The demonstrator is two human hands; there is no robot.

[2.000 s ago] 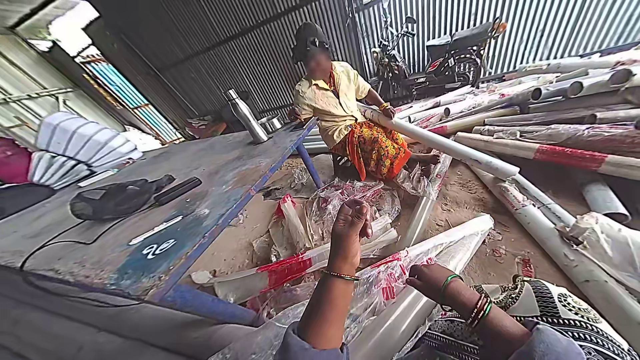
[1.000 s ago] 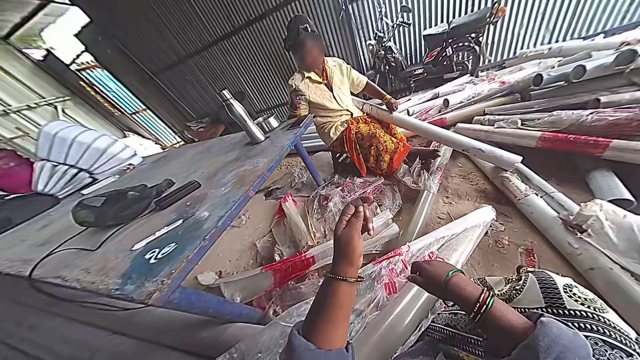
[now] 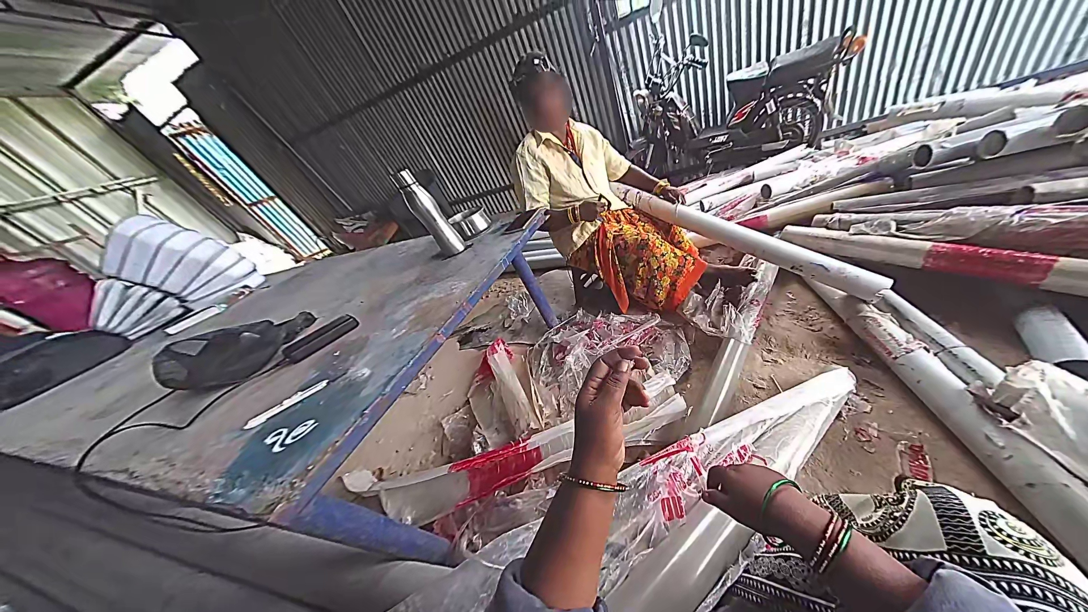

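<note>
My left hand (image 3: 610,382) is raised with bent fingers, its fingertips near the thumb; I cannot tell whether something thin is between them. Lower and to the right, my right hand (image 3: 744,493) has its fingers curled against the clear plastic wrap with red print (image 3: 671,476), and the folds at its fingertips hide whether it pinches the film. That wrap lies around a white plastic pipe (image 3: 680,552), which slants up to the right under my hands. More crumpled plastic film (image 3: 586,348) lies on the ground beyond my left hand.
A blue-edged metal table (image 3: 425,336) stands at left, bearing a steel flask (image 3: 429,212), a black mesh bag (image 3: 225,353) and a cable. Opposite sits a person (image 3: 574,178) with a white pipe (image 3: 765,242) across the lap. Wrapped pipes (image 3: 977,259) are heaped at right, near a motorcycle (image 3: 756,102).
</note>
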